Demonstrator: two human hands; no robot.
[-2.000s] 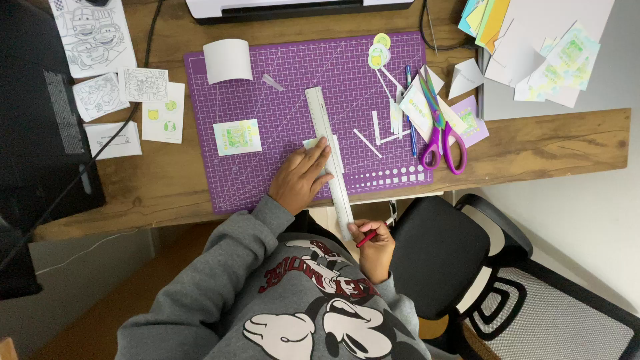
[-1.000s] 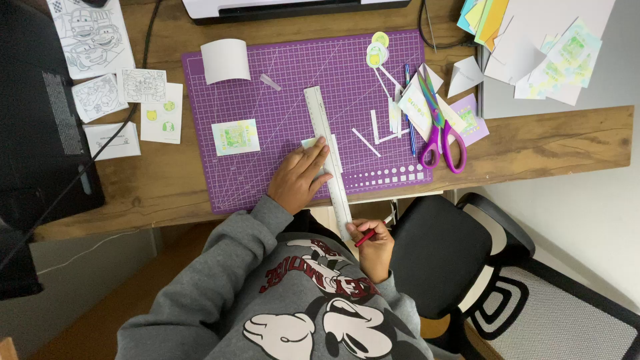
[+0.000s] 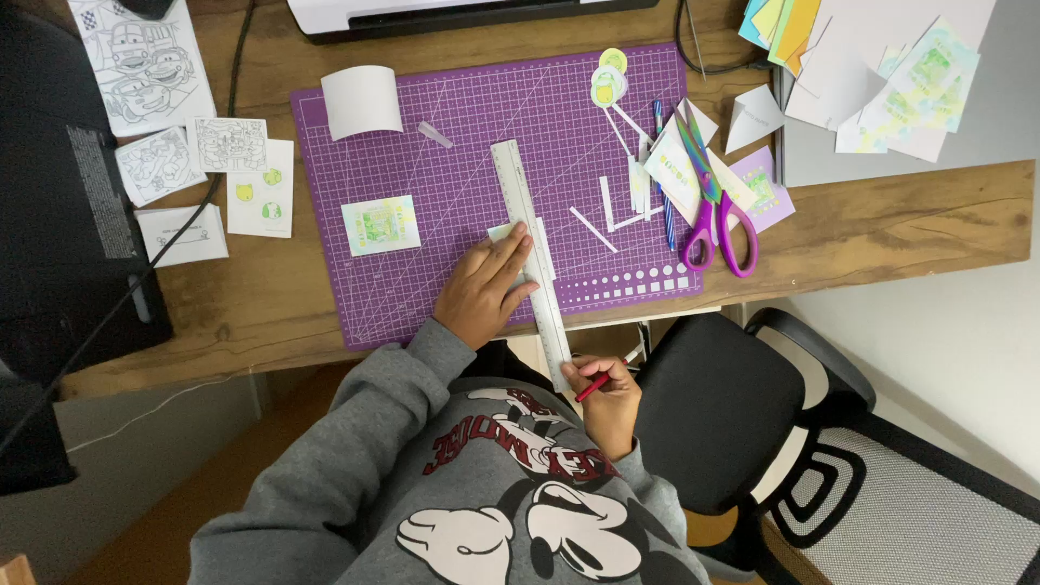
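Note:
A clear ruler (image 3: 528, 236) lies slanted over a purple cutting mat (image 3: 455, 179), its lower end past the desk edge. My left hand (image 3: 487, 284) presses flat on the ruler's middle, fingers close together, over a small paper piece (image 3: 546, 248) partly hidden under the ruler. My right hand (image 3: 605, 394) pinches the ruler's lower end and also holds a red pen-like tool (image 3: 593, 387). On the mat's left rest a printed card (image 3: 380, 225) and a curled white paper (image 3: 361, 101). Thin paper strips (image 3: 593, 229) are to the right, beside a blue striped pen (image 3: 668, 219).
Purple-handled scissors (image 3: 719, 211) lie over cards at the mat's right edge. Colouring pages (image 3: 146, 69) and a black cable (image 3: 236, 73) are at left. A printer (image 3: 455, 15) stands at the back. Papers (image 3: 910, 89) cover a grey surface at right. An office chair (image 3: 723, 406) is below the desk.

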